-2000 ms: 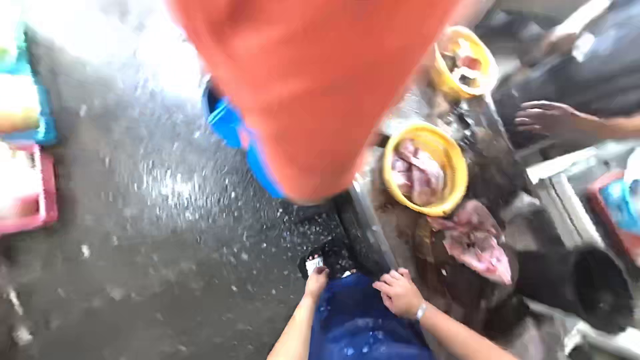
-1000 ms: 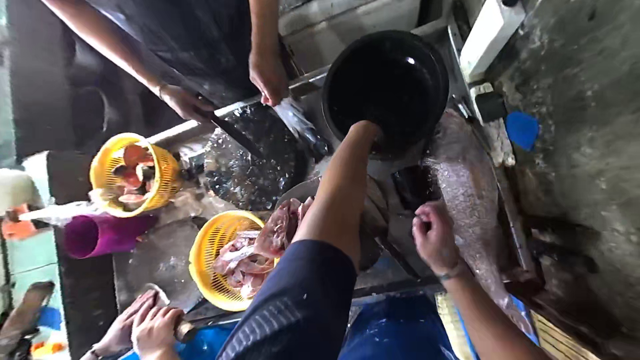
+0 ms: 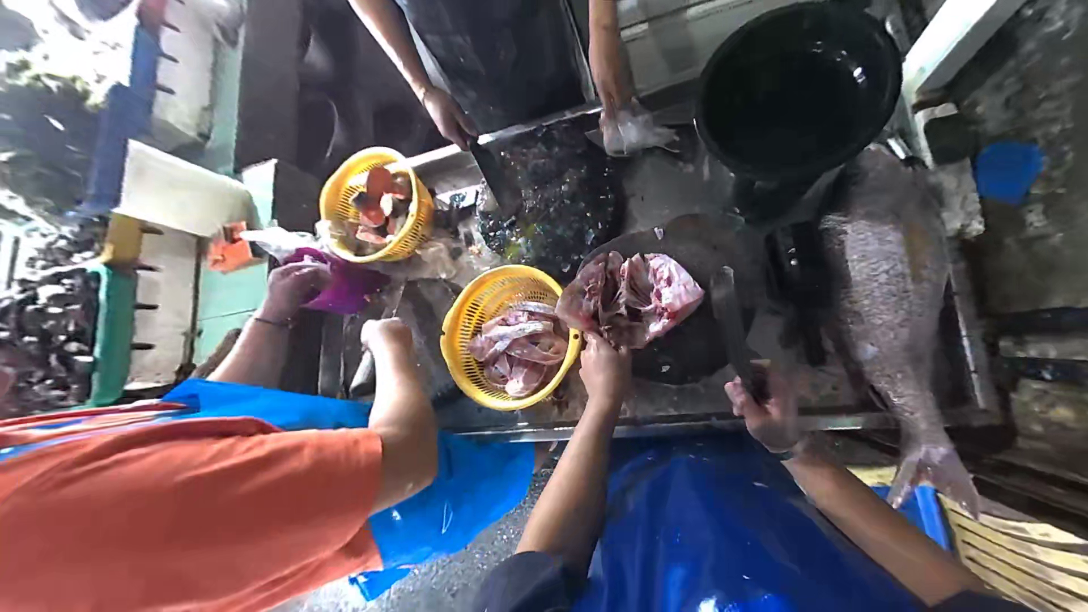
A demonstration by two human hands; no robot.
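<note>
My left hand (image 3: 605,367) grips the lower edge of an opened fish head (image 3: 633,293), pink inside, which lies at the left part of a dark round chopping board (image 3: 680,361). In my right hand (image 3: 767,410) is the handle of a broad-bladed knife (image 3: 729,319), its blade pointing away from me over the board's right side. Just left of the fish head stands a yellow plastic basket (image 3: 450,331) with pale pink fish pieces. A large whole fish (image 3: 888,280) lies to the right, its tail hanging over the table's near edge.
A large black basin (image 3: 799,93) is at the back right. Across the table a person holds a knife (image 3: 495,180) over another dark board (image 3: 552,195). A second yellow basket (image 3: 421,221) holds fish pieces. At my left, a person in orange works near a purple container (image 3: 344,285).
My left hand has left the black basin and now holds the fish head, which lay beside the yellow basket. The knife is now in my right hand. The view has shifted strongly since the oldest frame.
</note>
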